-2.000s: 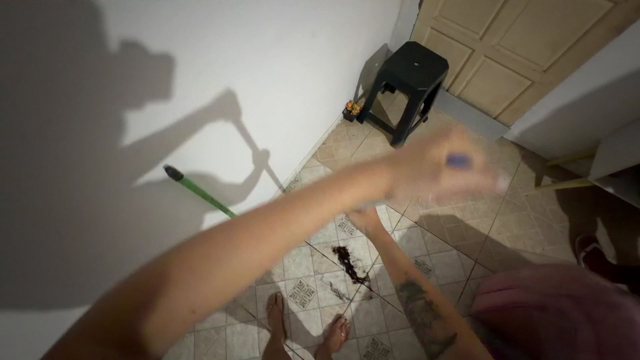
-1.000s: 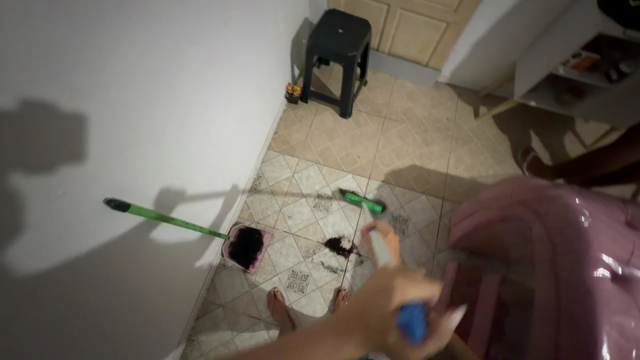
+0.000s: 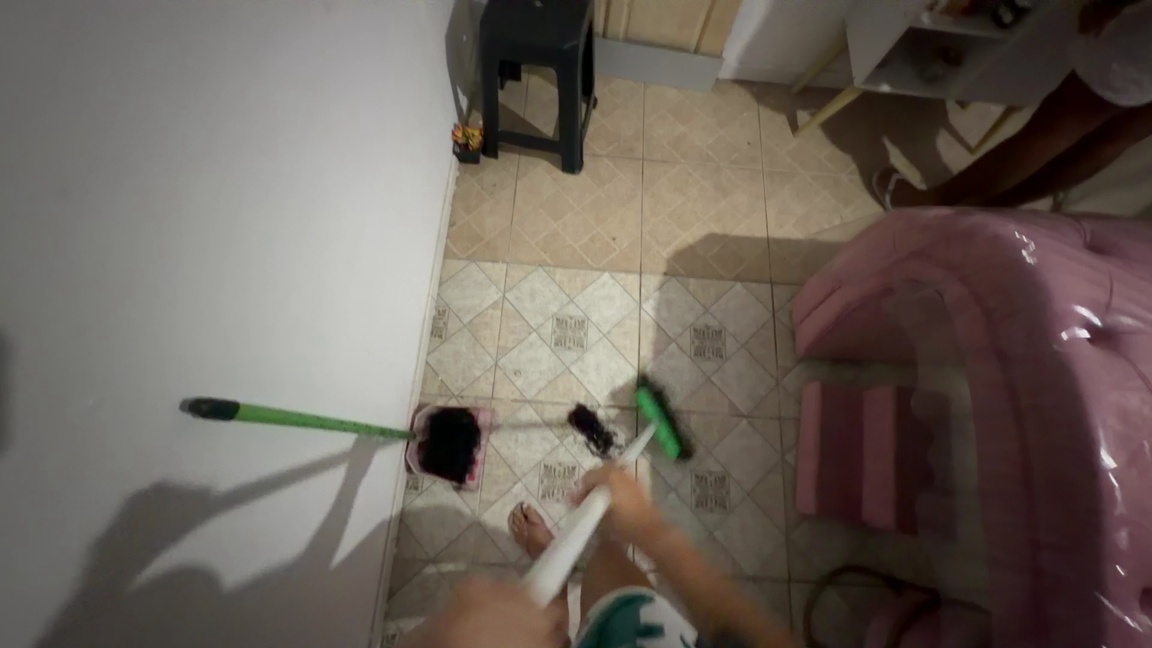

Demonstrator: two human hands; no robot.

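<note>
A broom with a white handle and a green head slants over the tiled floor. My left hand, blurred at the bottom edge, grips the handle's upper part. Lower on the handle, my right hand is closed round it. Just left of the broom head lies a small heap of dark hair-like debris. Against the wall stands a pink dustpan holding a dark clump; its green handle leans to the left.
A black plastic stool and a small flower pot stand by the white wall. A pink tufted armchair and pink steps are on the right. Another person's legs show near a white shelf unit.
The broom head has moved down beside the debris heap, which looks more compact. Both hands now show on the handle. The view has shifted closer over the floor.
</note>
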